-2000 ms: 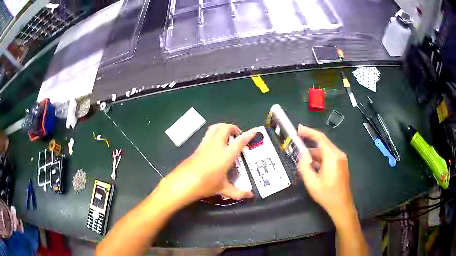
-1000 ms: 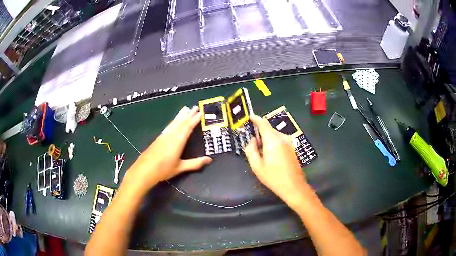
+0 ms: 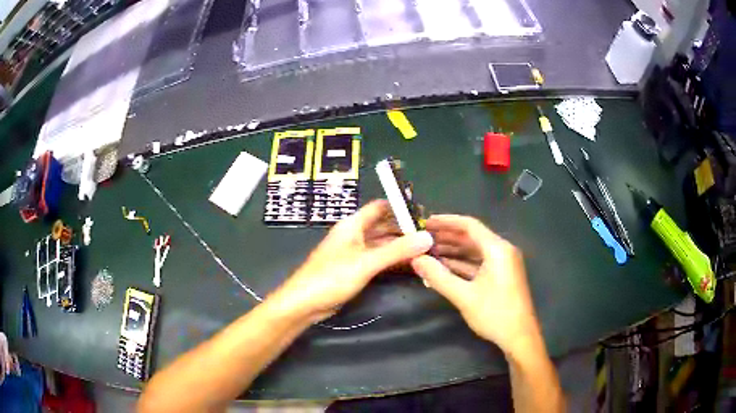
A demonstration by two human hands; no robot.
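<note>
Both my hands hold one keypad phone (image 3: 397, 193) edge-on in front of me, its pale side towards the camera and its lower end covered by fingers. My left hand (image 3: 355, 254) grips it from the left, my right hand (image 3: 476, 270) from the right. Two keypad phones with yellow screen rims, a left one (image 3: 288, 177) and a right one (image 3: 336, 176), lie face up side by side on the green mat, behind my left hand. Another keypad phone (image 3: 138, 332) lies face up at the lower left.
A white block (image 3: 239, 184) lies left of the paired phones. A red block (image 3: 497, 152), pry tool (image 3: 607, 240) and green electric screwdriver (image 3: 682, 248) lie right. A thin wire (image 3: 202, 242) crosses the mat. Screws (image 3: 102, 289) are heaped left. Clear trays (image 3: 387, 32) stand behind.
The phone that was in my right hand now lies beside the other at the back. The phone that lay on the right is now raised between both hands. The view has shifted slightly.
</note>
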